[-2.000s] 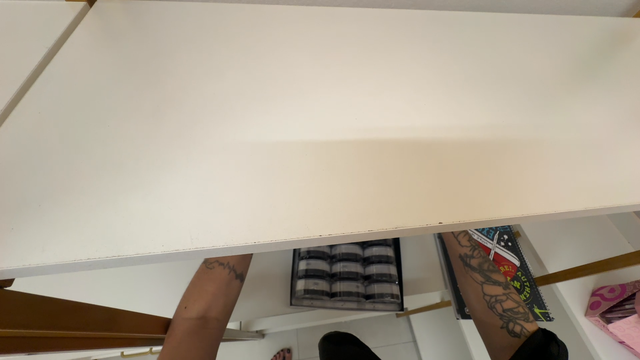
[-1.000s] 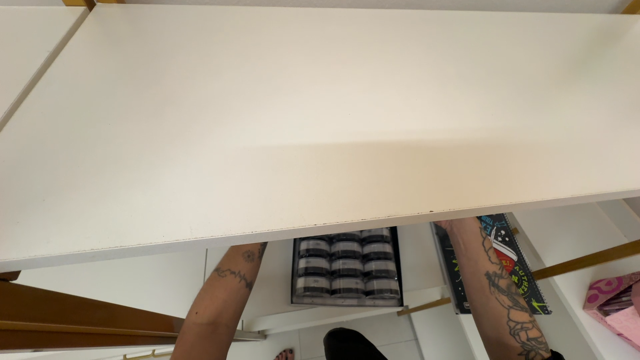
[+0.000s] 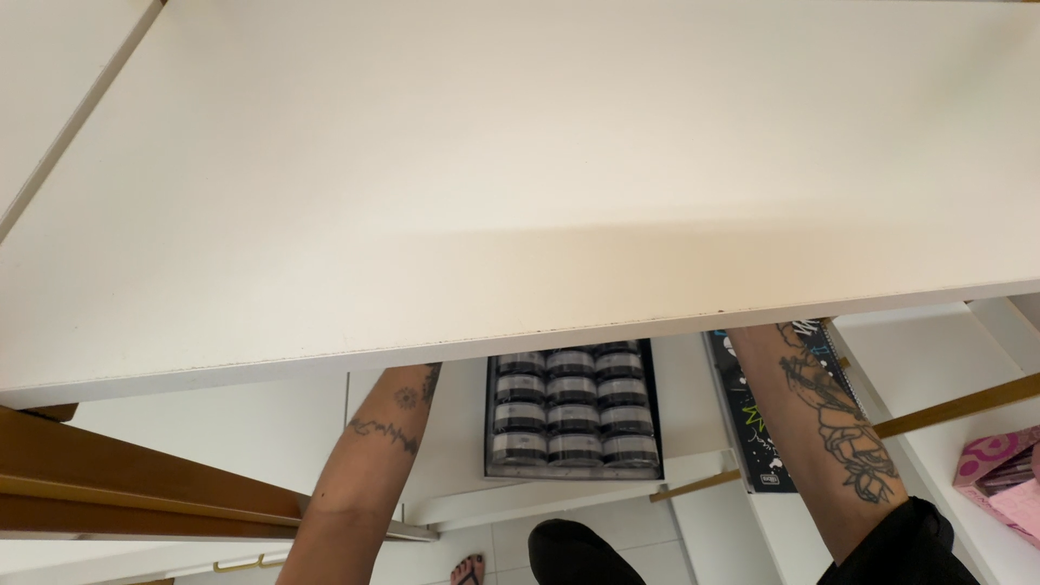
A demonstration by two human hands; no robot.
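Both my hands are hidden beneath the white shelf board (image 3: 520, 195); only the tattooed forearms show. Between the forearms, on a lower white surface, lies a black-edged box (image 3: 572, 473) holding rows of small round jars (image 3: 574, 420) with clear and dark bands. The left forearm reaches in to the left of this box. The right one passes over a black spiral notebook (image 3: 764, 455) with colourful print, at the right of the box. What either hand touches or holds cannot be seen.
The upper board's front edge (image 3: 520, 341) crosses above my forearms. Brown metal rails (image 3: 146, 471) stand at the left, and another brown bar (image 3: 967, 404) is at the right. A pink patterned box (image 3: 987, 479) sits at the far right. A foot in a flip-flop (image 3: 468, 570) shows below.
The notebook's printed upper part, in view earlier, is now mostly hidden by the board and forearm. Both forearms still reach under the board.
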